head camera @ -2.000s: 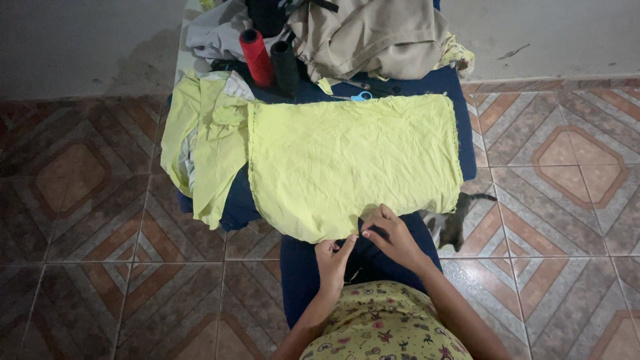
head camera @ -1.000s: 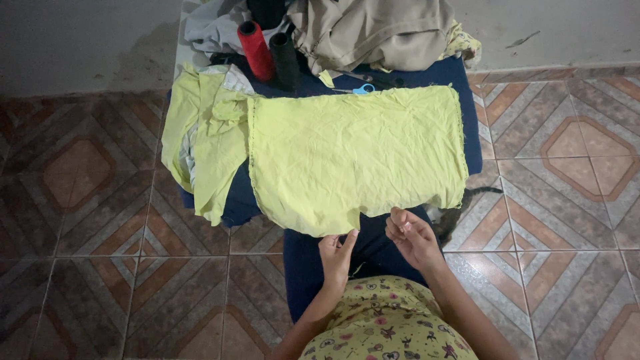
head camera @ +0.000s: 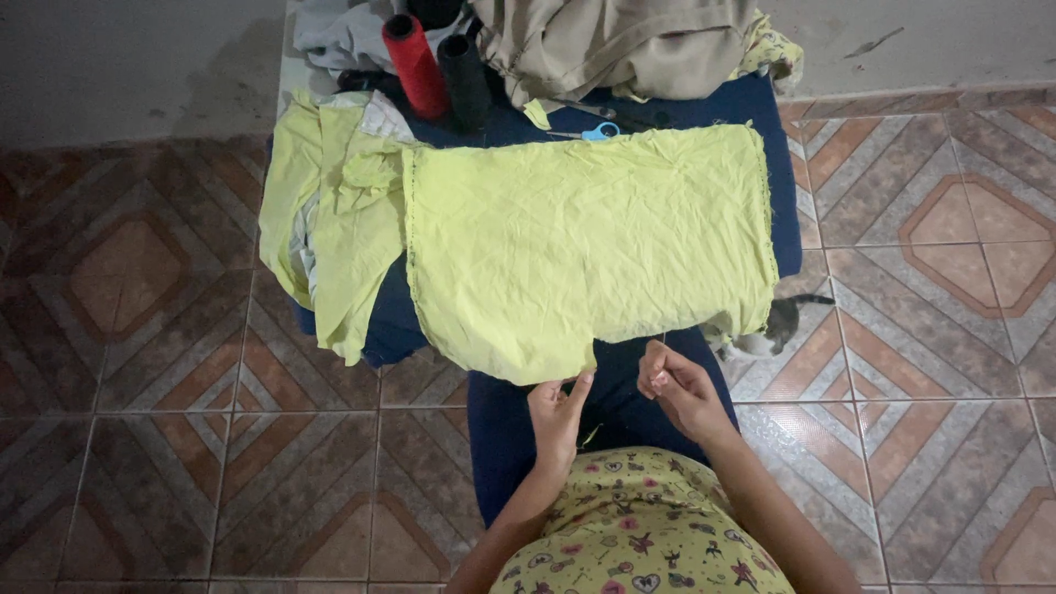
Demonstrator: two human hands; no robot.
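A wrinkled yellow cloth panel [head camera: 528, 247] lies over the table, its near edge hanging toward my lap. My left hand [head camera: 561, 408] pinches the cloth's bottom edge between thumb and fingers, beside a notch in that edge. Just right of the notch, off the cloth, my right hand [head camera: 672, 384] is curled with fingertips together; whether it holds a needle or thread is too small to tell. Dark stitching runs down both side edges of the panel. Small scissors with a blue handle [head camera: 601, 132] rest at the panel's far edge.
Behind the panel stand a red thread cone [head camera: 415, 70] and a dark thread cone [head camera: 465, 82]. Beige fabric [head camera: 619, 49] is heaped at the back. More yellow cloth [head camera: 346, 223] hangs at the left. A cat [head camera: 767, 330] is on the tiled floor, right of my knees.
My right hand was at the cloth's edge beside my left hand two seconds ago; it has moved away to the right. My left hand stays at the edge.
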